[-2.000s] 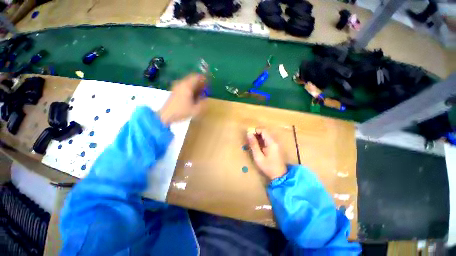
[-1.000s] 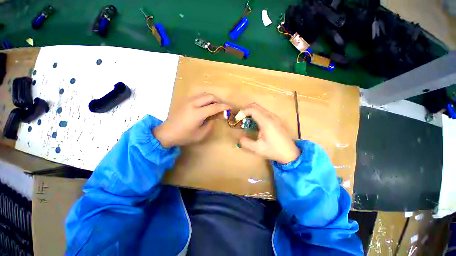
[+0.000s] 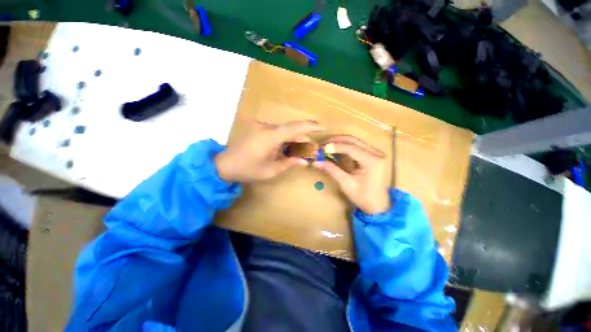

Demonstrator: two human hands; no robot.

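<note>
My left hand (image 3: 266,152) and my right hand (image 3: 358,170) are close together over the cardboard mat (image 3: 285,214). Between them they hold a blue battery cell (image 3: 320,155) with a brown block (image 3: 301,150) on its left part, pinched in the left fingers. A cream-yellow piece (image 3: 330,148) shows at my right fingertips. The fingers hide most of the cell, and no circuit board can be made out. A black plastic housing (image 3: 150,104) lies alone on the white sheet (image 3: 188,71) at left.
Several black housings (image 3: 27,97) are grouped at far left. The green belt (image 3: 233,16) at the back carries wired blue cells (image 3: 299,54) and a dark heap of parts (image 3: 479,58). A thin dark rod (image 3: 393,155) lies right of my hands. A grey metal bar (image 3: 538,123) stands at right.
My left hand came from the belt to the mat with a wired cell. Since one second ago, the hands have closed together, and the brown block now shows. The lone housing was absent two seconds ago.
</note>
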